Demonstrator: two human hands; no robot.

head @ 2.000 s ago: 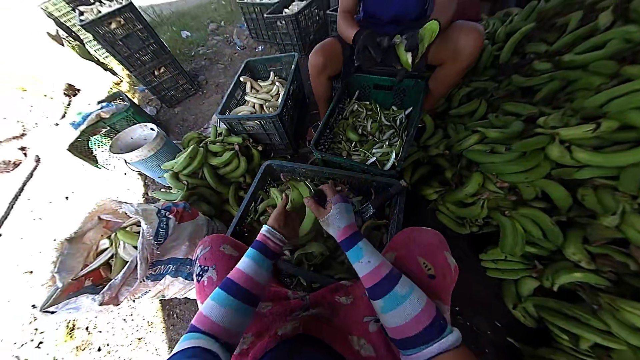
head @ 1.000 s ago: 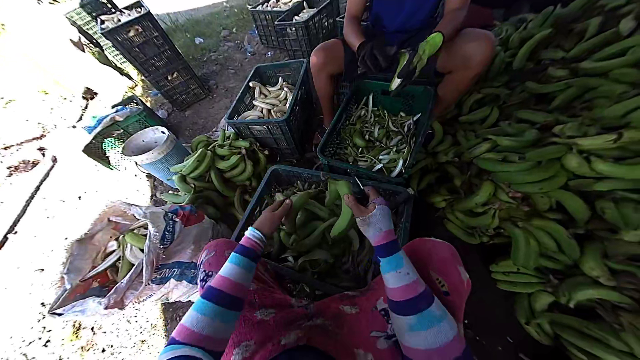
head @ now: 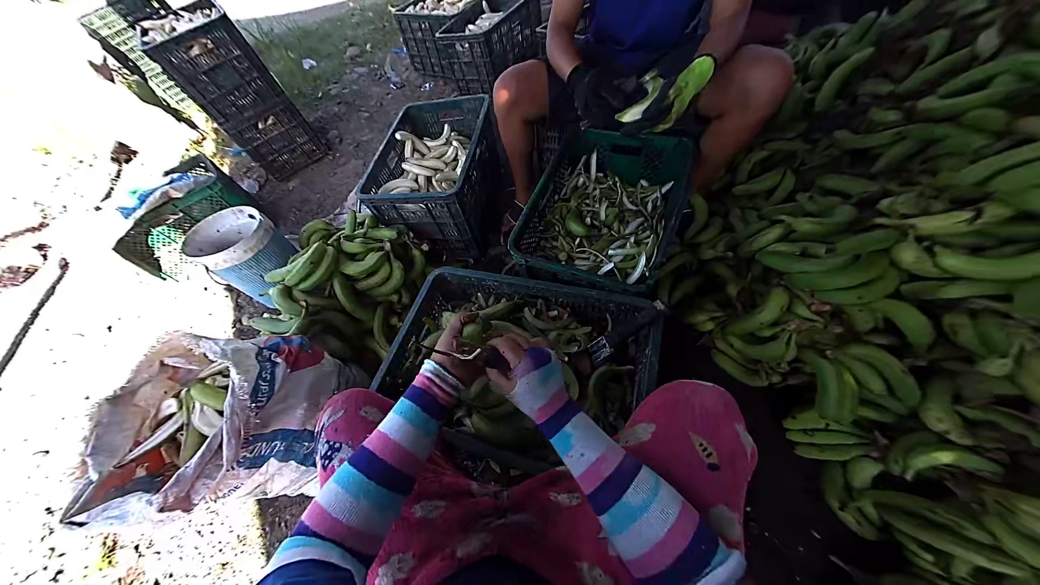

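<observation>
Both of my hands are close together over a dark plastic crate (head: 520,284) between my knees. My left hand (head: 457,349) is closed on a green banana (head: 474,331), with a thin pale strip hanging beside it. My right hand (head: 517,361) has its fingers bent at the near side of that fruit; whether it holds anything is hidden. Peels and green bananas (head: 496,418) lie in the crate below the hands. A dark flat-bladed object (head: 621,329) rests at the crate's right side.
A co-worker's gloved hands (head: 642,93) hold a green fruit above a crate of peels (head: 605,219). Peeled bananas (head: 431,162) fill another crate. Green banana bunches (head: 357,268), a bucket (head: 236,244) and a woven sack (head: 268,414) are at left; a large banana heap (head: 894,284) is at right.
One second ago my hands were apart around several green bananas above the crate; now they have come together around a fruit. The co-worker still holds a green fruit.
</observation>
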